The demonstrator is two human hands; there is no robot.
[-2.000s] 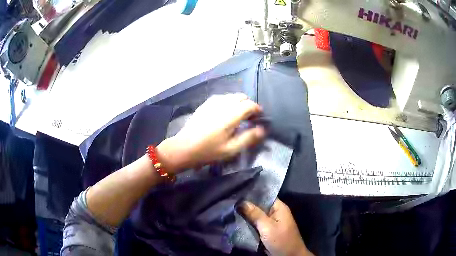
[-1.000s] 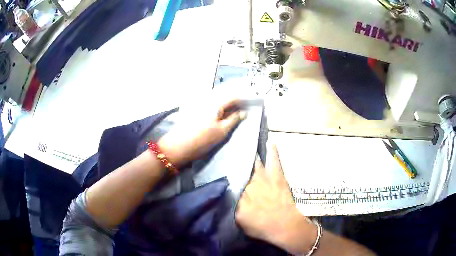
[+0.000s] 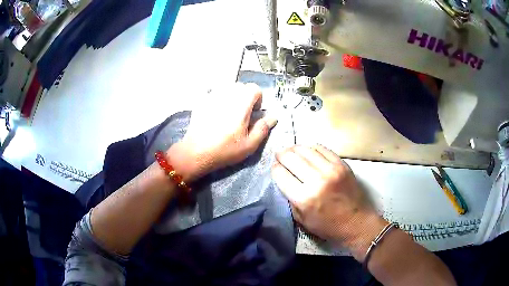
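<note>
The navy garment panel lies with its pale grey backing [image 3: 234, 187] up, from near the needle down over the table's front edge. Its dark navy part [image 3: 206, 237] is folded over at the bottom. My left hand [image 3: 229, 125] rests on the grey side just left of and below the presser foot [image 3: 286, 92], fingers curled with thumb apart. My right hand [image 3: 323, 192] lies at the panel's right edge, knuckles up, its fingertips on the cloth. The exact hold of both hands on the cloth is hard to tell.
The cream sewing machine [image 3: 385, 33] fills the upper right, with a dark curved cloth [image 3: 399, 103] under its arm. Thread snips [image 3: 450, 191] lie at right beside a hanging white strip [image 3: 497, 192]. A turquoise bar [image 3: 164, 22] and dark cloth [image 3: 83, 39] are at upper left.
The earlier large panel has left the needle area and the grey-backed piece lies there instead. My right hand has moved up from the lap to the panel's edge. My left hand has moved toward the needle.
</note>
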